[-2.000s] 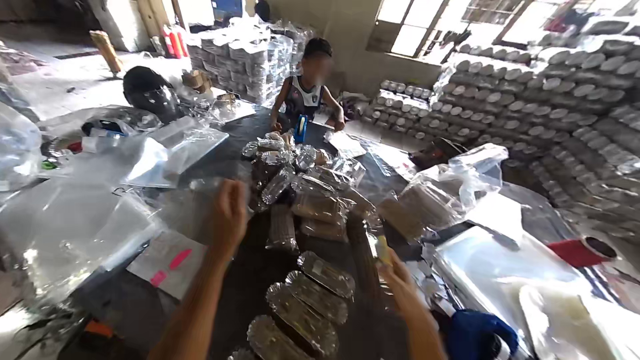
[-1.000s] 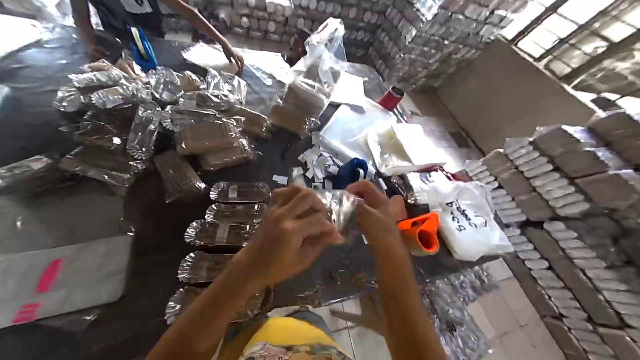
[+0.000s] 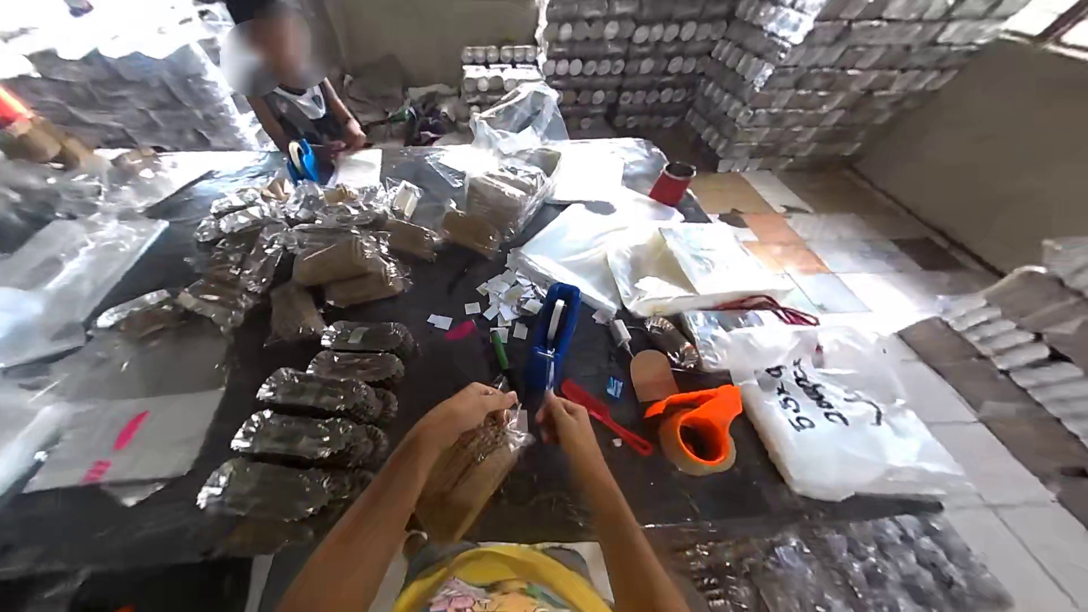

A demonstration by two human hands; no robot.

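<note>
My left hand (image 3: 472,410) grips the gathered top of a clear plastic bag with brown contents (image 3: 467,480), which leans at the table's near edge. My right hand (image 3: 565,418) is beside it, fingers closed at the near end of a blue tape dispenser (image 3: 552,336); a thin strip, seemingly tape, runs from the dispenser to the fingers. A green pen (image 3: 500,348) lies left of the dispenser, a red-handled tool (image 3: 605,416) right of it. Small white paper slips (image 3: 508,297) are scattered beyond. Left of my hands, several clear-wrapped packs (image 3: 310,438) lie in a row.
An orange tape dispenser (image 3: 701,429) and a white plastic bundle (image 3: 850,416) bearing writing are at right. Plastic sheets (image 3: 586,246) and a red roll (image 3: 672,184) lie behind. A pile of wrapped packs (image 3: 340,263) is at back left; a person (image 3: 297,110) stands across the table, near another blue dispenser (image 3: 303,161).
One second ago both hands were together on a clear plastic wrapping; now the right hand is apart, at the blue dispenser. The view has swung left since then.
</note>
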